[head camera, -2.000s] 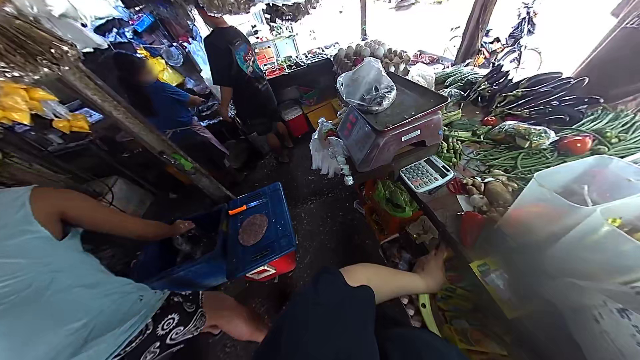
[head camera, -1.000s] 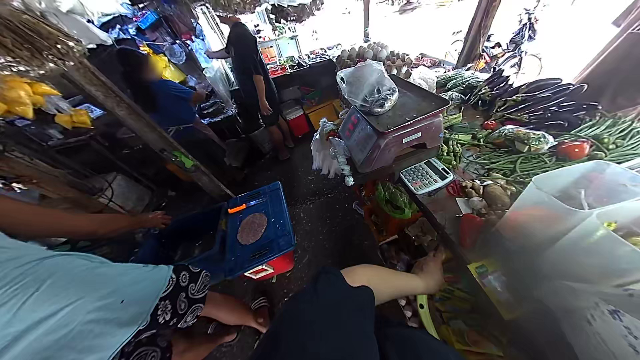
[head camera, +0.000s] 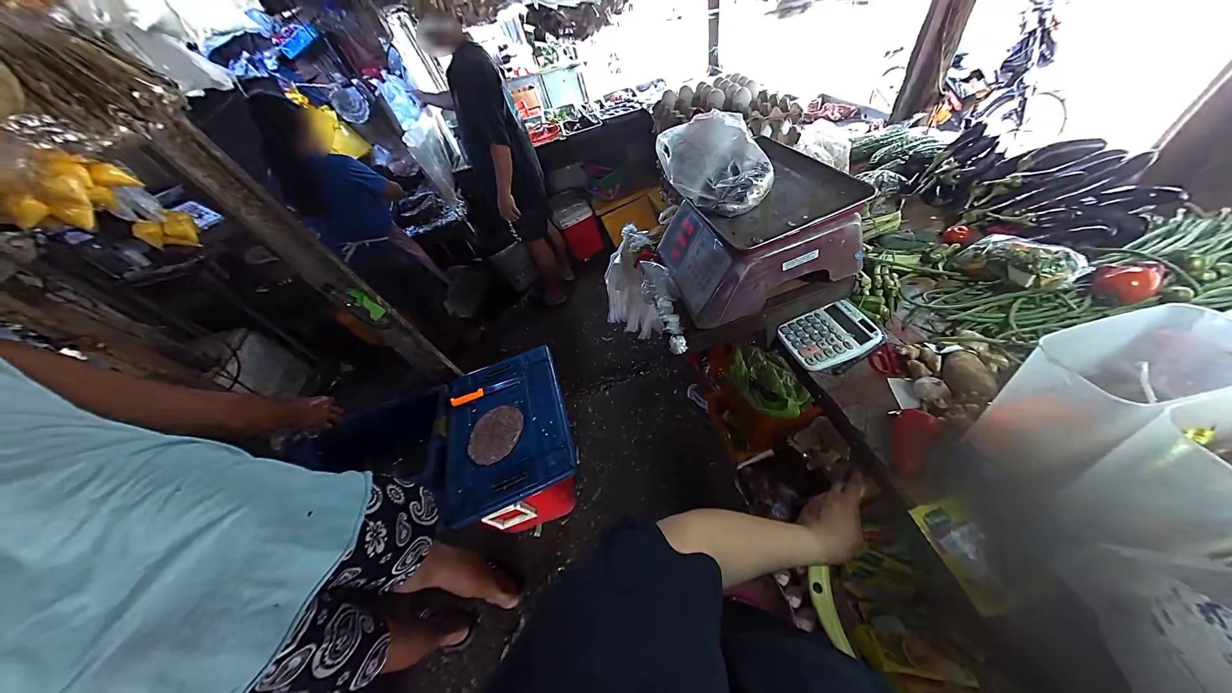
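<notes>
My left hand (head camera: 835, 522) reaches from a dark sleeve to the dark edge of the vegetable counter (head camera: 866, 452). Its fingers are partly hidden, and whether they hold anything cannot be told. Just below it are a yellow-green curved rim (head camera: 826, 606) and yellow packets (head camera: 895, 616). A red crate with a green plastic bag (head camera: 767, 382) stands beyond the hand. On the counter lie a calculator (head camera: 830, 335) and ginger roots (head camera: 967, 373). Farther off, a digital scale (head camera: 760, 260) carries a clear plastic bag (head camera: 715, 162). My right hand is not in view.
A person in a light blue shirt (head camera: 164, 549) stands close on the left, beside a blue-lidded cooler (head camera: 544, 414) with an orange-handled knife (head camera: 468, 397). Two people stand farther back. Eggplants (head camera: 1068, 183), long beans (head camera: 1039, 318) and white plastic bags (head camera: 1107, 423) are on the right.
The nearby person's hand has moved out of the blue bin to above its edge. A person in dark clothes at the back has turned and raised an arm. My left hand stays put.
</notes>
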